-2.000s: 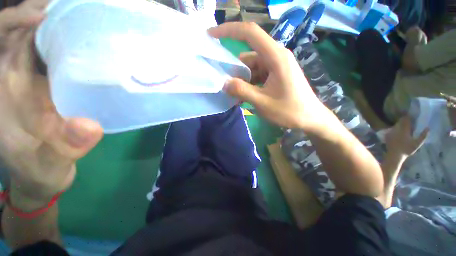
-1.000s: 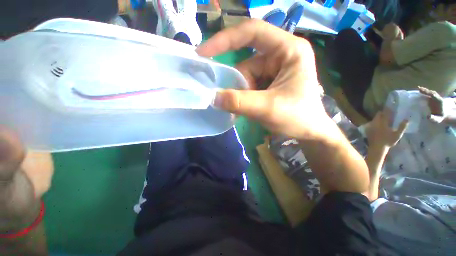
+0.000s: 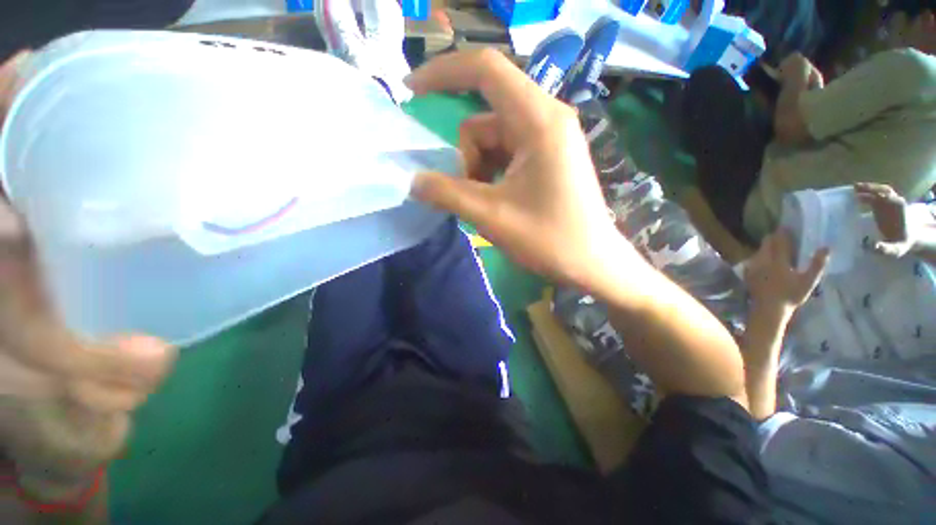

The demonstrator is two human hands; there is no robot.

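Observation:
A frosted translucent water tank (?) [image 3: 113, 272] is held up above my lap, its broad end to the left and narrow end to the right. A whiter raised part [image 3: 298, 154] with a thin purplish curved line shows on it. Small dark slots show near its top edge. My left hand [image 3: 77, 379], with a red wrist cord, is blurred and grips the broad end; its upper fingers are mostly hidden behind the tank. My right hand [image 3: 513, 174] pinches the narrow end between thumb and fingers.
Below are my dark-trousered legs [image 3: 395, 308] and green floor [image 3: 216, 410]. At right, a seated person's hands hold a clear tub [image 3: 821, 226]. Camouflage trousers [image 3: 657, 220], blue shoes [image 3: 575, 62] and a cardboard piece [image 3: 570, 379] lie nearer. Blue-and-white boxes [image 3: 724, 46] stand at the back.
The tank has turned and tilted, so its broad end shows more fully at the left. My left hand has come further into view around that end. My right hand has shifted slightly left.

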